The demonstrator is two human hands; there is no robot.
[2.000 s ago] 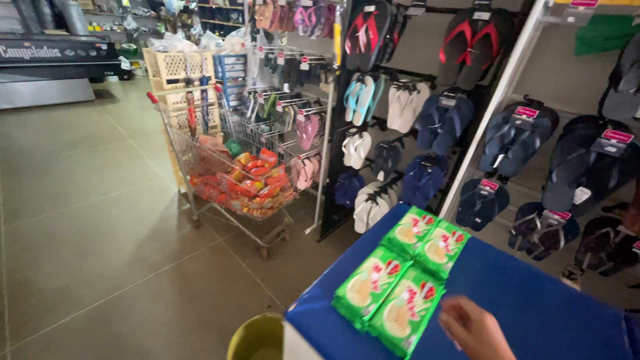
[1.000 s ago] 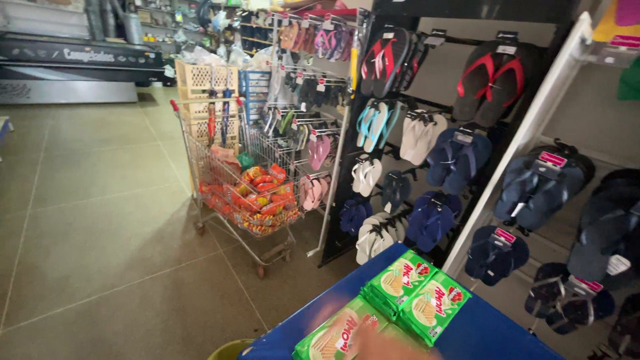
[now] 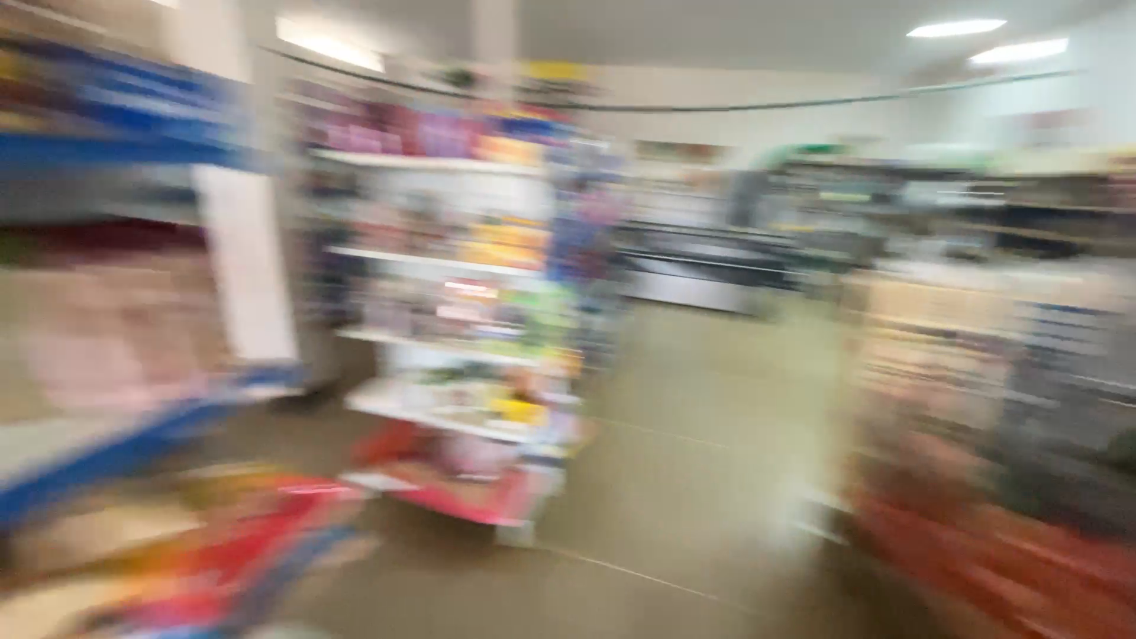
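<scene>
Neither my left hand nor my right hand shows in the head view, which is strongly blurred. On the right stands what looks like the shopping cart, with orange-red packets low down in it. At the lower left lie red and yellow packages, too smeared to name. The green packets and the blue-topped table are out of sight.
A white shelf unit with mixed goods stands left of centre. Blue-edged shelving runs along the left. The tiled floor stretches between shelves and cart toward a dark display case at the back.
The view has swung far round and up, off the green packets, the blue table and the flip-flop racks. A hand seen at the packets earlier is out of view.
</scene>
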